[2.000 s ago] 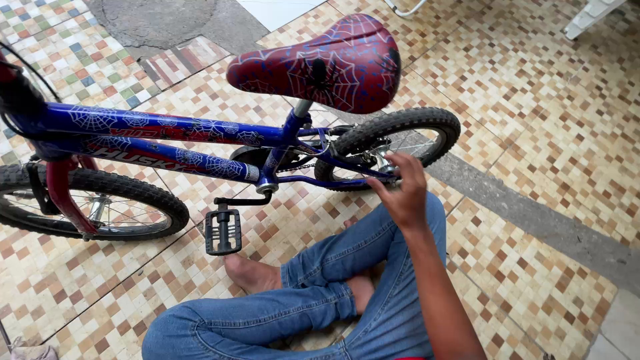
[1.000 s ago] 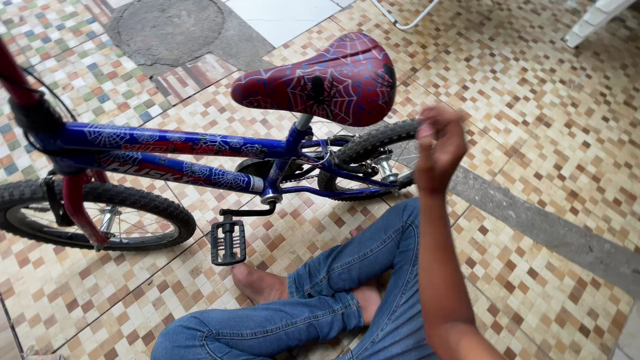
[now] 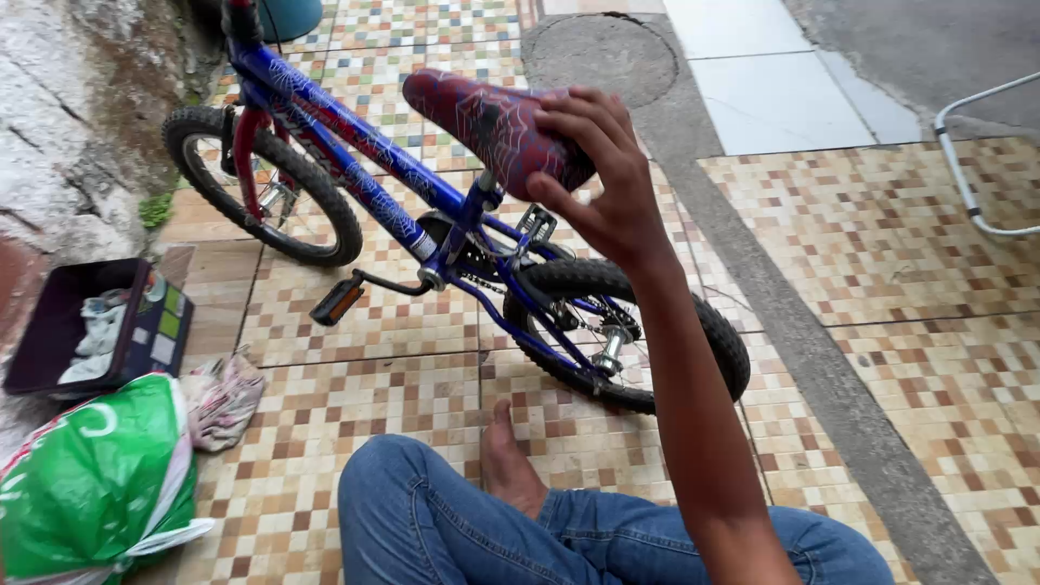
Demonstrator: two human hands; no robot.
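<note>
My right hand (image 3: 605, 175) rests on the rear of the red web-patterned bicycle saddle (image 3: 500, 130), thumb on the near side and fingers over the top. The saddle belongs to a small bicycle with a blue frame (image 3: 366, 187). Its front wheel (image 3: 325, 215) is at the left and its rear wheel (image 3: 719, 341) lies partly behind my forearm. A crank with a black pedal (image 3: 337, 301) points toward the left, and the rear hub (image 3: 613, 349) shows bare metal. My left hand is out of view.
A dark plastic bin (image 3: 134, 325) holding white scraps stands by the rough wall (image 3: 73, 106). Beside it lie a stained cloth (image 3: 223, 402) and a green plastic bag (image 3: 97, 479). A white metal tube frame (image 3: 959, 175) is at the right. My crossed legs are in front of the bicycle.
My right hand has gone from beside the rear wheel, up past it, onto the saddle. The bicycle now stands at a different angle in view, and the view has swung left.
</note>
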